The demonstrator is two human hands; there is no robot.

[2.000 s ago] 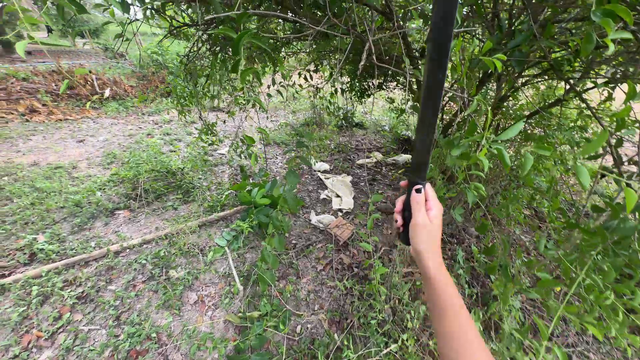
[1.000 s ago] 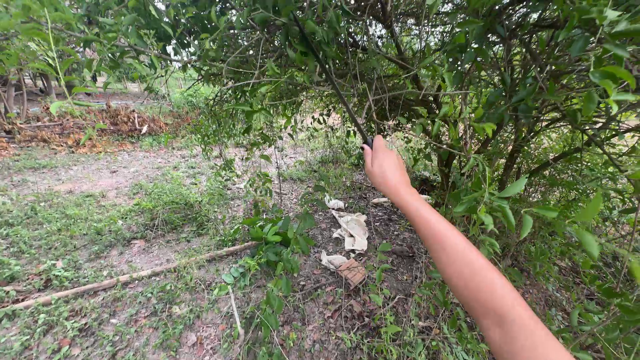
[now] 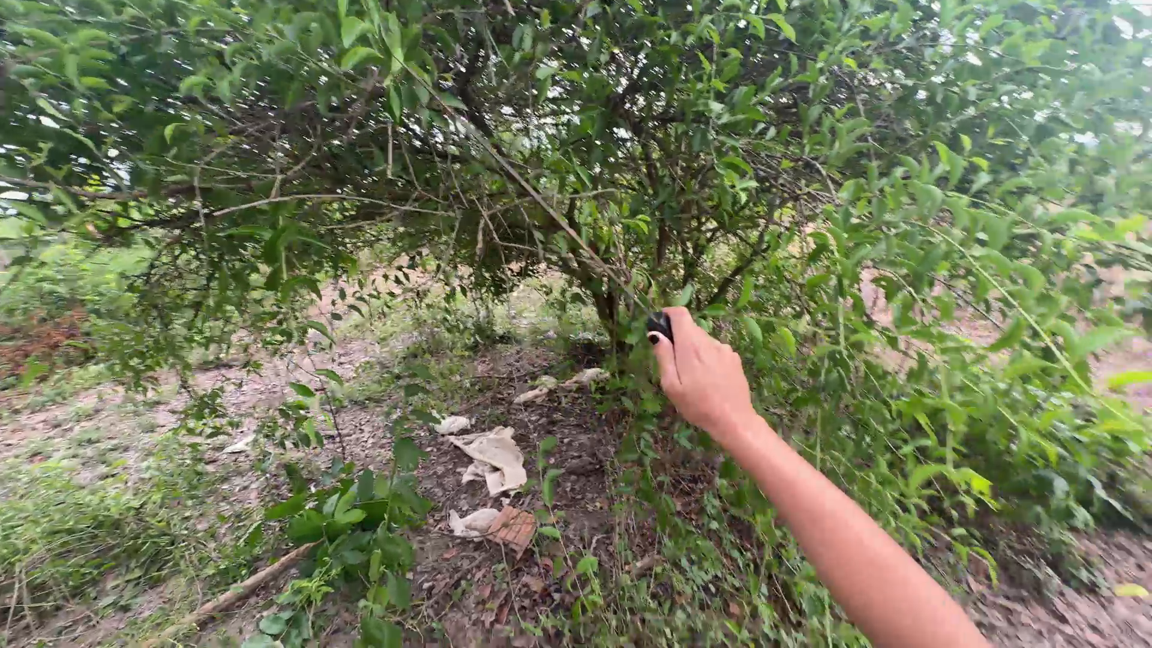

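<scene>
My right hand (image 3: 706, 373) reaches in from the lower right, closed around the black handle of a machete (image 3: 661, 326). The blade appears to point up and left among the twigs, seen nearly edge-on, and is hard to tell from the branches. Around and beyond the hand spreads a dense leafy bush (image 3: 666, 162), its thin stems (image 3: 612, 306) meeting the ground just left of the fist. My left hand is outside the view.
Pale crumpled cloth (image 3: 493, 459) and a reddish-brown broken piece (image 3: 512, 528) lie on leaf-strewn soil below the bush. A long stick (image 3: 238, 589) rests at the lower left beside a leafy sprig (image 3: 346, 522). Leafy shoots (image 3: 954, 432) crowd the right side.
The machete stood upright at first, then tipped up and left, its blade now among the branches. My right arm extends farther toward the bush. The view has turned right.
</scene>
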